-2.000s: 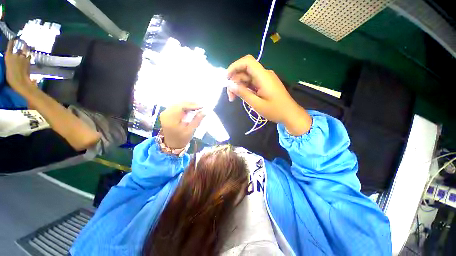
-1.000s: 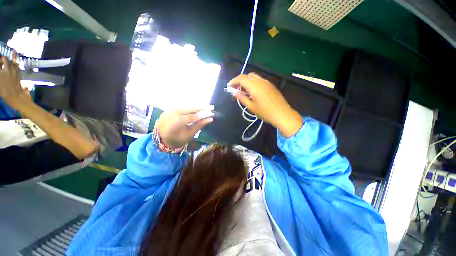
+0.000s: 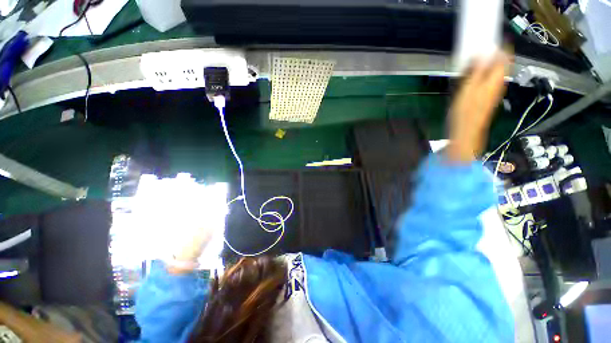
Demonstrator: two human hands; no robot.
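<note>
My right hand (image 3: 477, 100) is raised at the upper right, blurred, and its fingertips hold the end of a long white unit (image 3: 478, 30), cut off by the top edge. My left hand (image 3: 193, 246) is at the glaring white stack (image 3: 177, 211), washed out by the glare; whether it holds anything cannot be told. The clear ribbed tray (image 3: 120, 234) lies along the stack's left side. The white cable (image 3: 273, 218) lies loosely coiled on the black tray (image 3: 328, 208) and runs up to the black adapter (image 3: 216, 82) in the power strip (image 3: 173, 70).
The beige perforated board (image 3: 299, 90) hangs by the metal rail (image 3: 375, 63). A long black object (image 3: 335, 27) lies on the upper shelf. A second socket strip (image 3: 532, 193) with cables is at the right. A co-worker's arm (image 3: 33, 326) shows at the lower left.
The view has swung up and towards the rail. My right hand has let go of the cable and moved up to the right with a white unit. My left hand has moved to the glaring stack.
</note>
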